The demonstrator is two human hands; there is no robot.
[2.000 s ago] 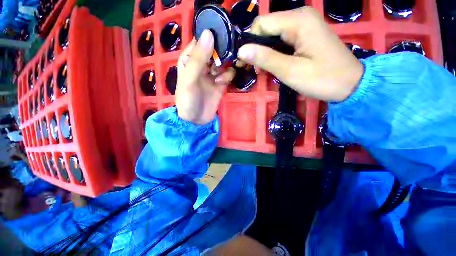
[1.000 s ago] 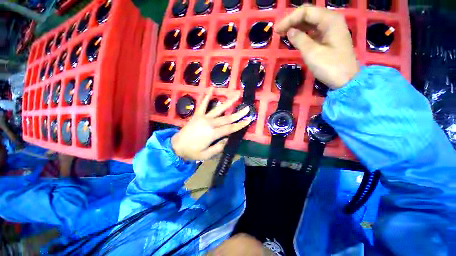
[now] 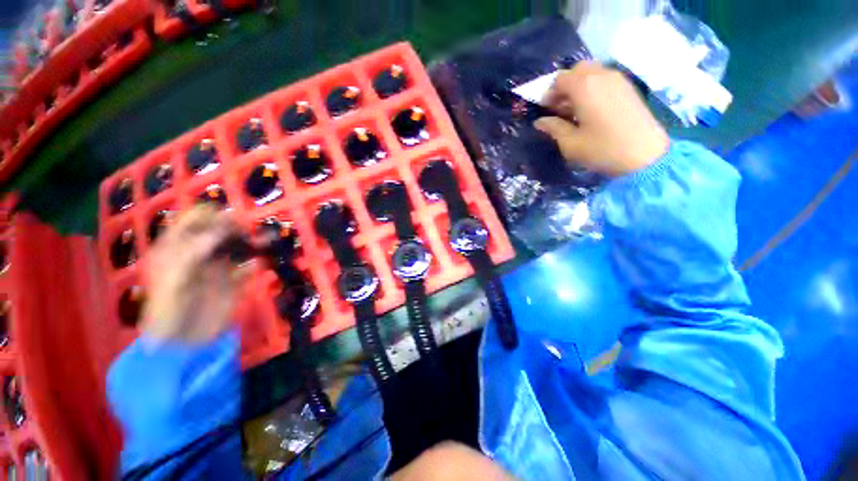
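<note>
The red foam tray holds round black watch heads, several with orange tabs. Several strapped watches lie across its near pockets, silvery undersides up, straps hanging over the near edge. My left hand is blurred over the left part of the tray. A dark thing shows by its fingertips; I cannot tell whether it is held. My right hand is over the shiny bag of black straps right of the tray, its fingers bent at the white label. Its fingertips' grip is unclear.
Stacked red trays stand at the left, close to my left sleeve. More red trays run along the far left. A crumpled clear-white plastic bag lies beyond the strap bag. Blue floor shows at the right.
The view has turned to the right. My right hand has moved from above the tray to the strap bag. My left hand, spread beside a strapped watch a second ago, is now over the tray's left part.
</note>
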